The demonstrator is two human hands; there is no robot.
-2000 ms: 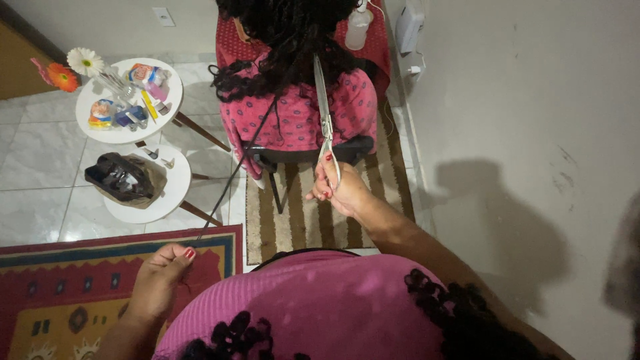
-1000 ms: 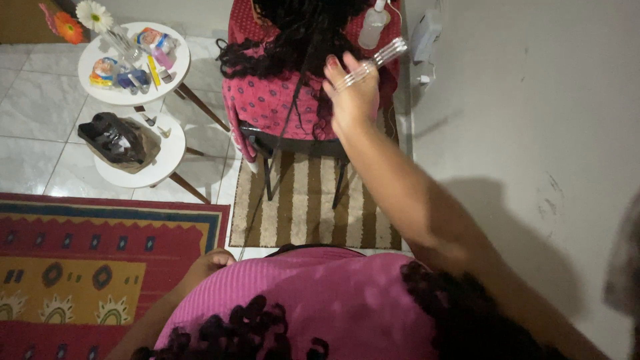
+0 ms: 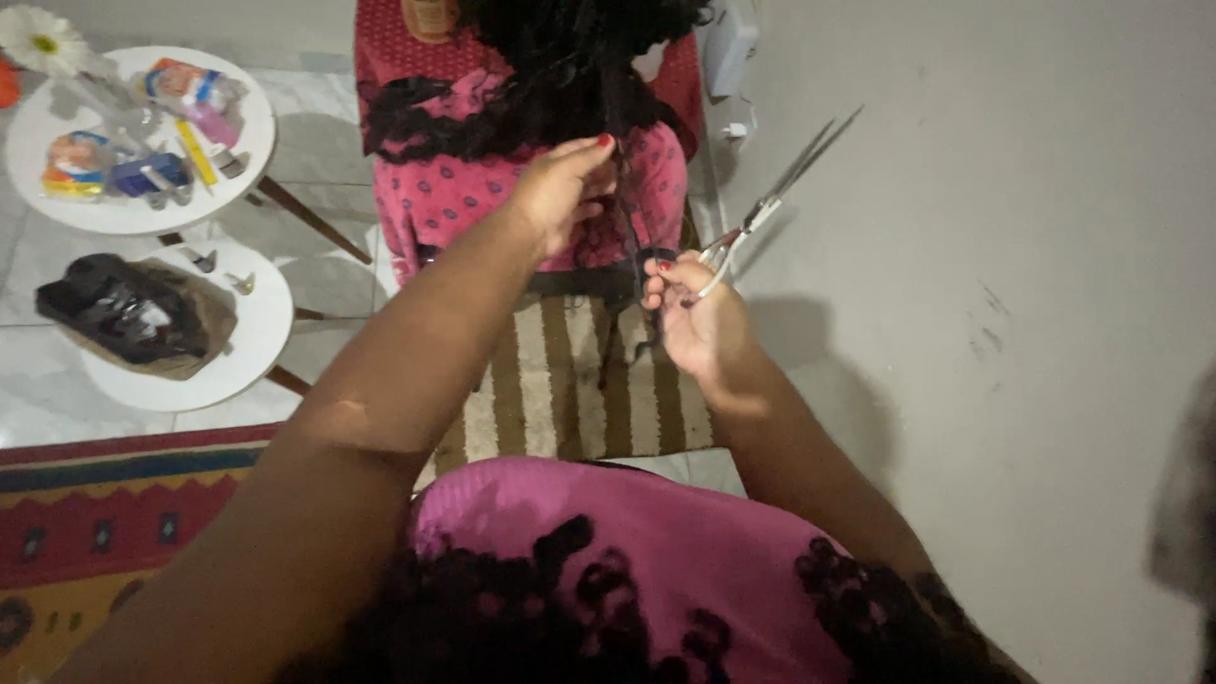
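A person with dark curly hair [image 3: 551,57] sits on a chair in front of me, a pink patterned cloth [image 3: 456,199] over their back. My left hand [image 3: 568,195] has a thin dark strand of hair between thumb and fingers, just below the curls. Lower down, my right hand [image 3: 698,309] pinches the same strand near its end. Metal scissors [image 3: 760,211] hang on the fingers of that hand, their long blades pointing up and right over the wall, away from the hair.
At left, a round white table [image 3: 76,214] bears packets and a flower vase; a lower one [image 3: 261,328] holds a black plastic bag [image 3: 133,309]. A wall [image 3: 997,237] borders the right side. A striped rug [image 3: 570,380] lies under the chair.
My left hand has come up from low at the left to the strand. My right hand, near the hair with the scissors a second ago, is now lower, on the strand.
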